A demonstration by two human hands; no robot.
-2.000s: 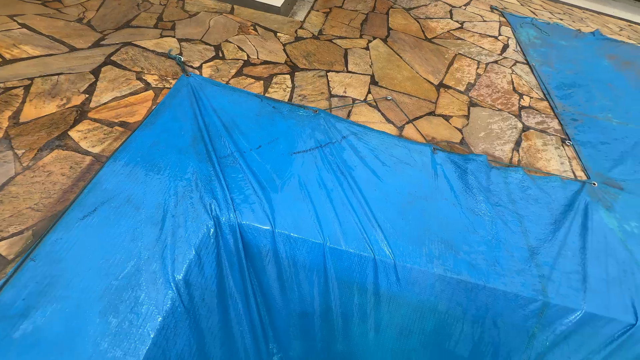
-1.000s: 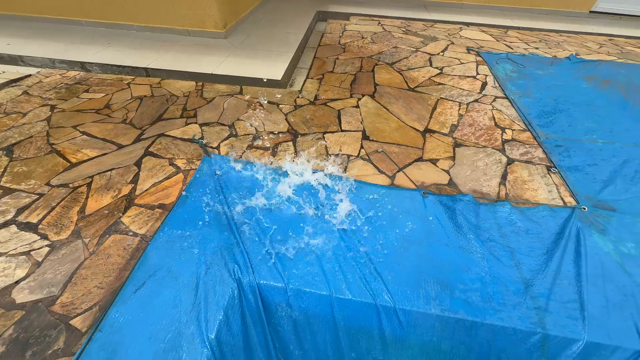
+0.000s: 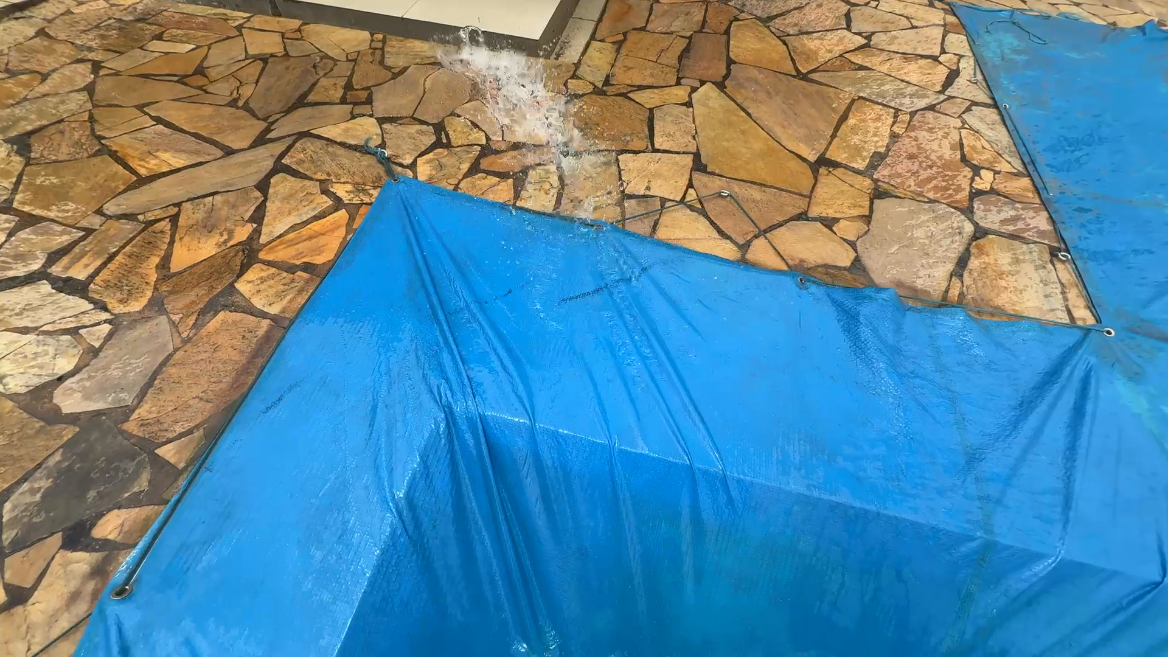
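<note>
Neither my left hand nor my right hand shows in the head view. A wet blue tarpaulin (image 3: 584,365) lies in folds over a sunken edge, sagging toward the bottom of the view. Its near-left corner is tied with a cord (image 3: 381,155) at the stone paving. Metal eyelets line its border, one of them (image 3: 121,592) at the lower left. A splash of water (image 3: 516,91) is in the air above the paving, beyond the tarpaulin's top edge. What throws the water is not visible.
Irregular flagstone paving (image 3: 210,219) surrounds the tarpaulin and looks wet in parts. A raised, pale tiled step (image 3: 438,16) with a dark edge stands at the top. More blue tarpaulin (image 3: 1095,137) stretches along the right, with cords at its border.
The splash was over the tarpaulin's upper corner a second ago and is now farther off, over the paving near the step. Two seconds ago no splash showed. The view has tilted up and back down.
</note>
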